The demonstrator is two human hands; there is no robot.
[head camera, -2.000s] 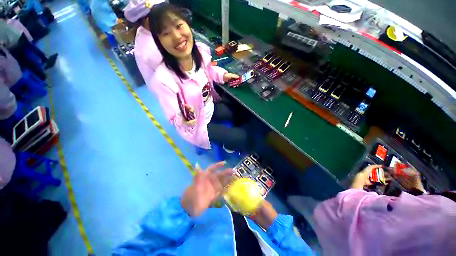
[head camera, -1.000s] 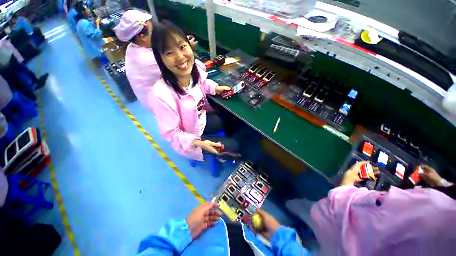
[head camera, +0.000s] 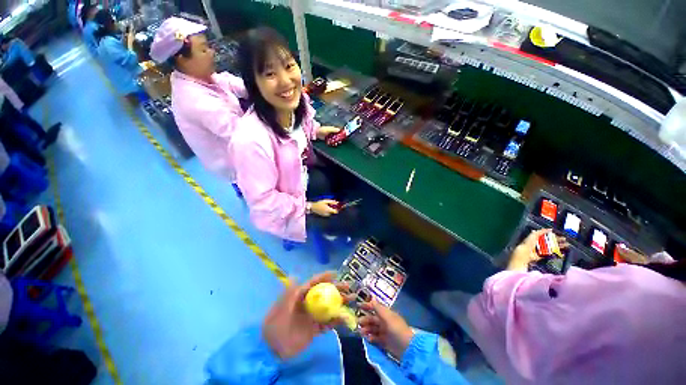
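A yellow round object, which looks like a fruit, is held in my left hand at the bottom middle. A pale yellow strip hangs from its lower right side. My right hand is just to the right, fingers curled close to the strip; whether it grips the strip or something small is too blurred to tell. Both hands are bare, with blue sleeves. A tray of dark, pale-rimmed phone frames lies low beyond my hands, partly hidden by them.
A seated person in pink faces me, holding a red phone. Another person in pink works at right over a tray of red and white pieces. A green bench holds phone trays. Blue stools stand at left beside yellow-black floor tape.
The yellow object is now raised in my left hand; a second ago a smaller yellow part showed at my right hand. The view has shifted slightly. The seated person's lower hand has moved.
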